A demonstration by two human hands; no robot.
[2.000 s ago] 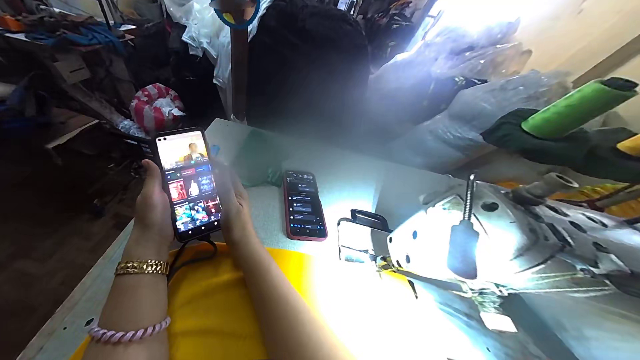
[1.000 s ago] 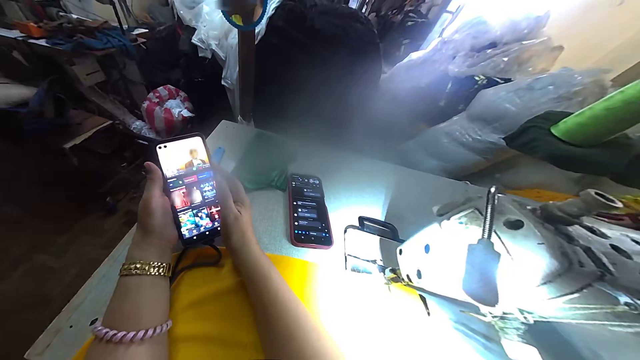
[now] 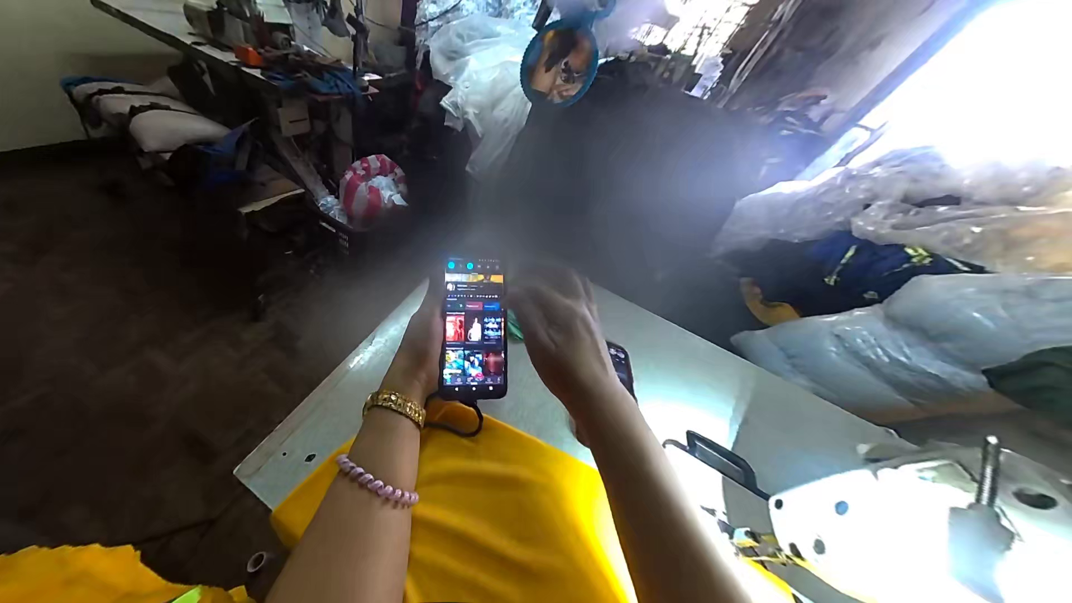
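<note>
My left hand (image 3: 419,343) holds a smartphone (image 3: 474,335) upright, its lit screen showing rows of small pictures. A dark cable (image 3: 465,429) hangs in a loop below the phone. My right hand (image 3: 557,322) is just to the right of the phone, its fingers raised and blurred; nothing shows in it. A second phone (image 3: 621,365) lies on the sewing table (image 3: 536,419), partly behind my right forearm. Yellow fabric (image 3: 511,511) spreads under both forearms. A gold bracelet (image 3: 395,409) and a coiled pink band (image 3: 377,483) are on my left arm.
An industrial sewing machine (image 3: 904,519) stands at the lower right under bright light. Plastic-wrapped bundles (image 3: 913,335) are piled beyond the table. A striped red and white bundle (image 3: 371,191) sits left of centre at the back. A round blue-rimmed mirror (image 3: 559,63) hangs above.
My right hand has moved from beside the phone's lower edge to higher at its side, with fingers raised. The pictures on the screen have changed. The view has swung far to the left.
</note>
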